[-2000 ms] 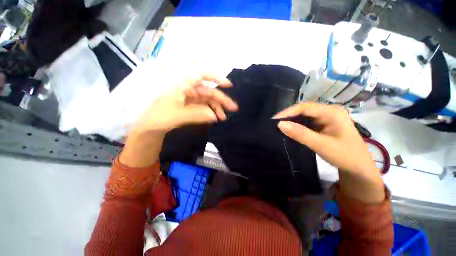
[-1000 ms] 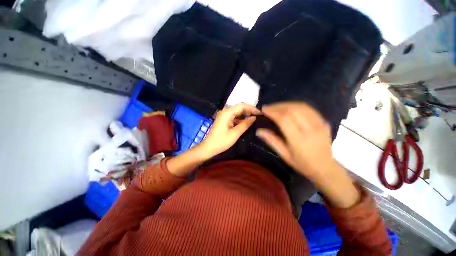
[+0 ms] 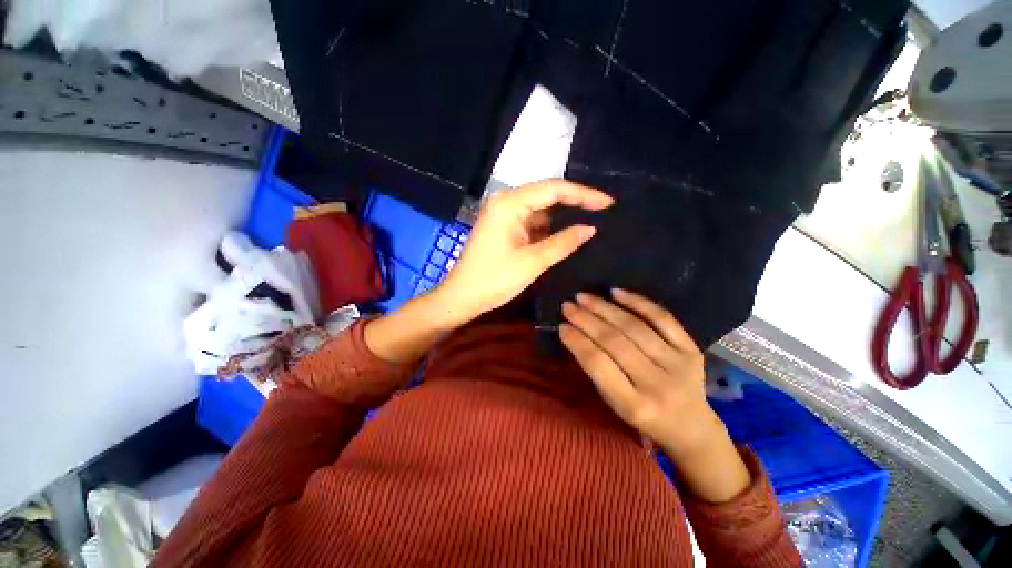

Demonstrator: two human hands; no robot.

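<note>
A large black garment panel (image 3: 710,122) with thin white lines lies over the table and hangs over its front edge towards my body. A second black part (image 3: 400,105) spreads to the left, with a pale gap between the two. My left hand (image 3: 522,239) is over the cloth edge at the centre, thumb and forefinger apart, with nothing visible between them. My right hand (image 3: 633,355) lies flat on the lower part of the panel, fingers spread slightly.
Red-handled shears (image 3: 923,322) lie on the table at right, with a dark-handled tool beside them. The machine head (image 3: 965,83) is at the upper right. A blue crate (image 3: 250,405) at left holds a red pouch (image 3: 336,257) and white scraps. Another blue crate (image 3: 821,444) stands below right.
The view has tilted down and closer to the cloth. My right hand has moved down from the cloth edge and now rests on the panel. My left thumb and forefinger have parted.
</note>
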